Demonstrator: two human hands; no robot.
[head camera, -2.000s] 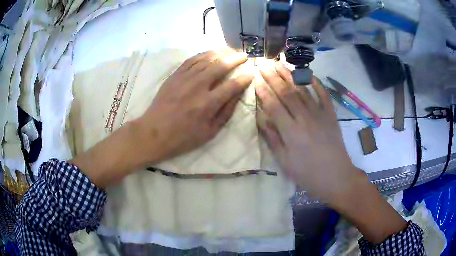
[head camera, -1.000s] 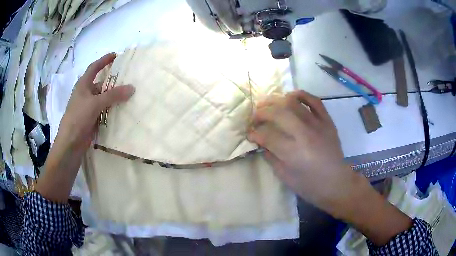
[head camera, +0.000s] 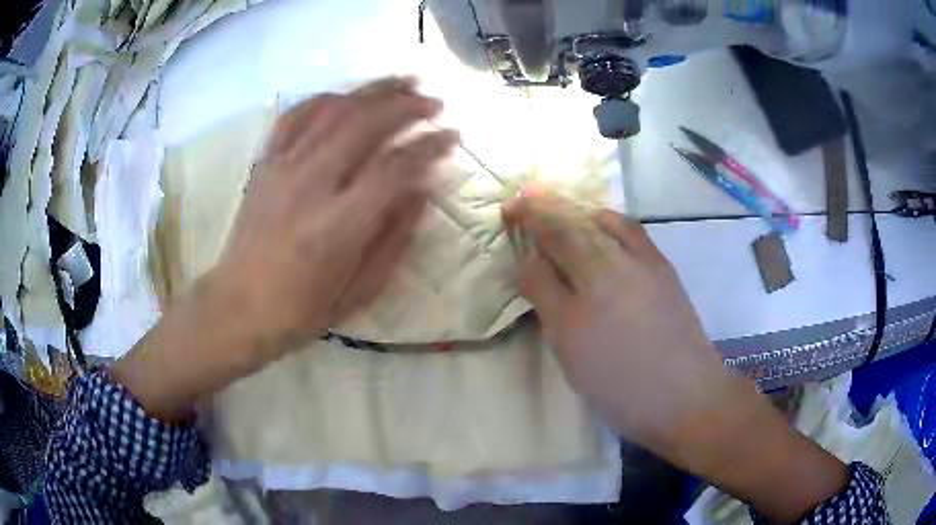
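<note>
A cream diamond-quilted patch pocket (head camera: 452, 277) lies on a larger cream garment panel (head camera: 441, 410) with a white backing edge. A thin dark trim (head camera: 411, 347) runs along the pocket's near edge. My left hand (head camera: 328, 185) is blurred and lies over the pocket's left part, fingers spread, palm down. My right hand (head camera: 606, 308) pinches the pocket's right edge between thumb and fingers, just in front of the sewing machine (head camera: 529, 41). The bright lamp glare hides the area under the needle.
Thread snips (head camera: 734, 185) lie right of the machine, with a brown square scrap (head camera: 773, 263), a narrow brown strip (head camera: 836, 190) and a dark pad piece (head camera: 790, 97). Long cut panels (head camera: 92, 174) are piled at left. Cream fabric (head camera: 862, 451) and blue sacking show lower right.
My left hand has moved right from the panel's left edge onto the pocket. My right hand stays at the pocket's right edge. Compared with the oldest frame, both hands are off the needle area.
</note>
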